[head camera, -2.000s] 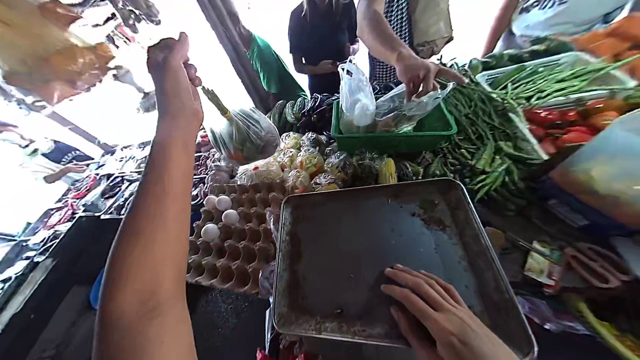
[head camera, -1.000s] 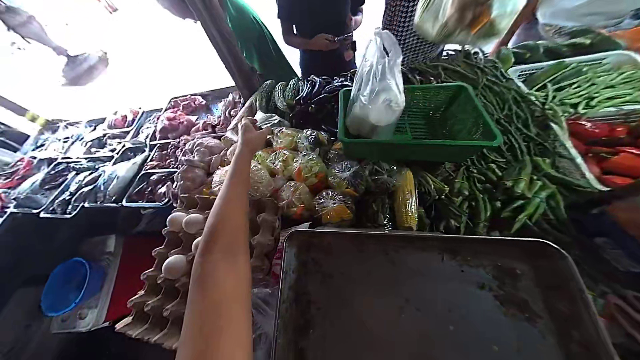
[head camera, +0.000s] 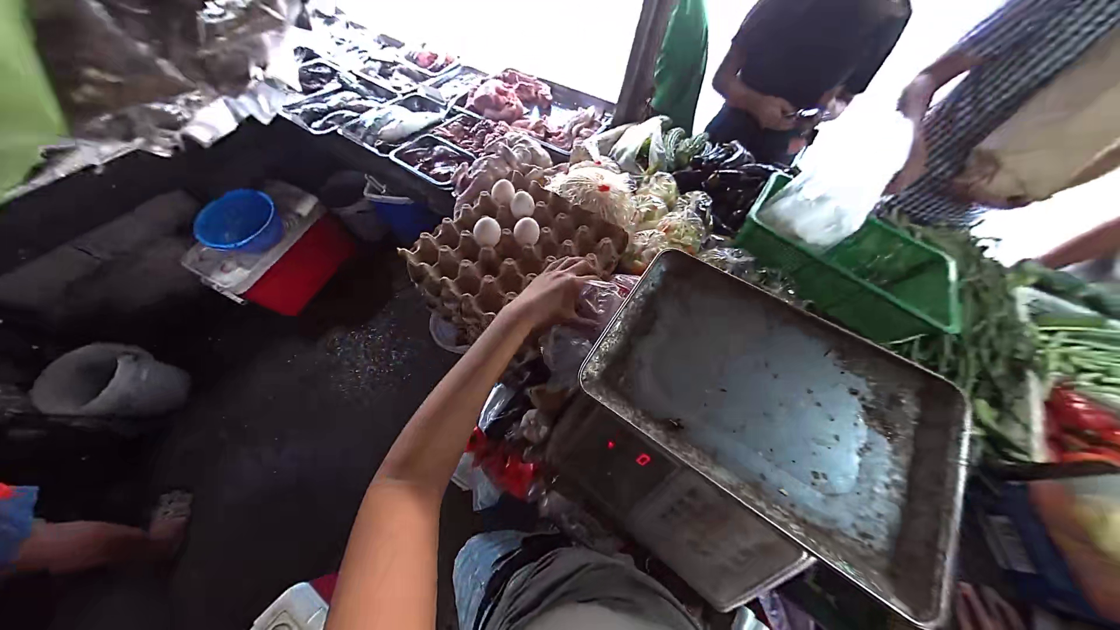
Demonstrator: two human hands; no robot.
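My left hand (head camera: 560, 296) is at the right edge of a stack of cardboard egg trays (head camera: 468, 284), its fingers touching clear plastic bags (head camera: 604, 299); whether it grips one is unclear. Several eggs (head camera: 525, 231) sit in the top tray. Right of the hand lies a worn metal weighing pan (head camera: 761, 402) on a digital scale (head camera: 665, 499) with a lit red display. My right hand is out of view.
Behind the pan stand a green plastic crate (head camera: 892, 284) and a white plastic bag (head camera: 844, 175) beside a person. Trays of meat (head camera: 507, 96) fill the back left. A blue basin (head camera: 238, 220) rests on a red cooler (head camera: 302, 267). Another person's leg (head camera: 96, 542) is at lower left.
My left hand has come back from the vegetable bags behind the egg trays to the plastic bags beside the pan. My right hand, on the pan two seconds ago, is out of view. The view has swung left.
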